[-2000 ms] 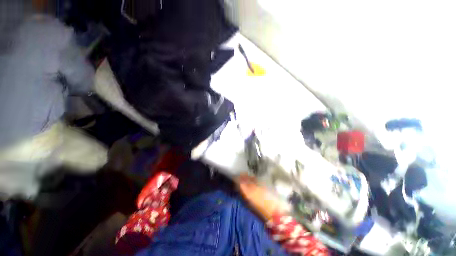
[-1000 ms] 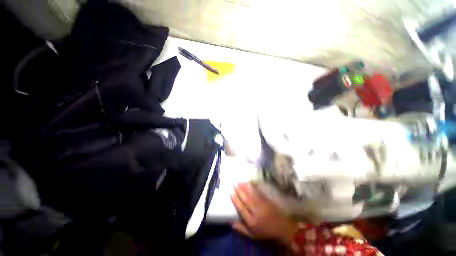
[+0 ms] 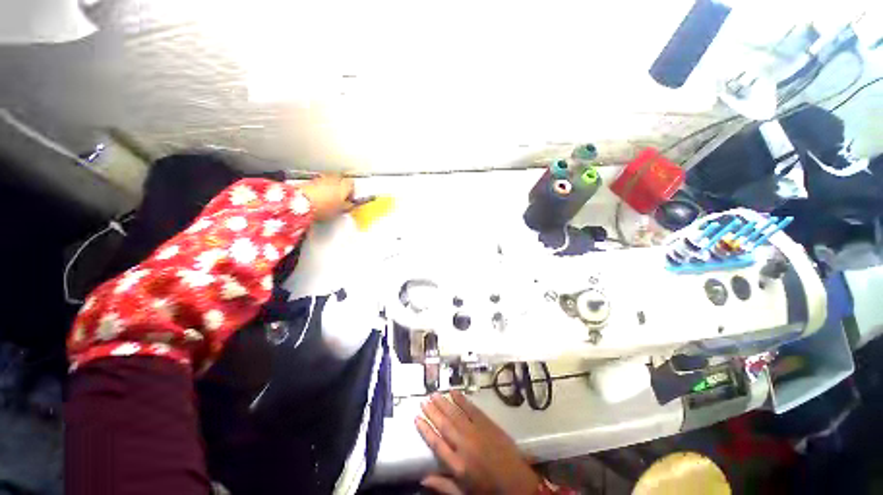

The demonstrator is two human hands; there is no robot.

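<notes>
My left hand (image 3: 332,196) is stretched to the back of the table, its fingers closed at a dark pen (image 3: 363,201) whose end shows over a yellow patch (image 3: 376,211). My right hand (image 3: 474,445) lies open, palm down, at the front of the white sewing machine (image 3: 523,290), just below the needle area (image 3: 445,372). The dark garment (image 3: 290,387) is heaped left of the needle, partly under my left arm. Its edge with a white strip (image 3: 366,421) runs down toward the front edge. Neither hand holds the cloth.
Black-handled shears (image 3: 523,385) lie right of the needle, beside a white rounded object (image 3: 622,380). Thread cones (image 3: 566,189) and a red object (image 3: 649,181) stand behind the machine. A blue pegged tray (image 3: 721,242) sits on its right end. A yellow round top (image 3: 682,476) shows below.
The view has swung right and steadied. My left arm has come into view, reaching across the garment to the pen. My right hand still lies open near the needle area.
</notes>
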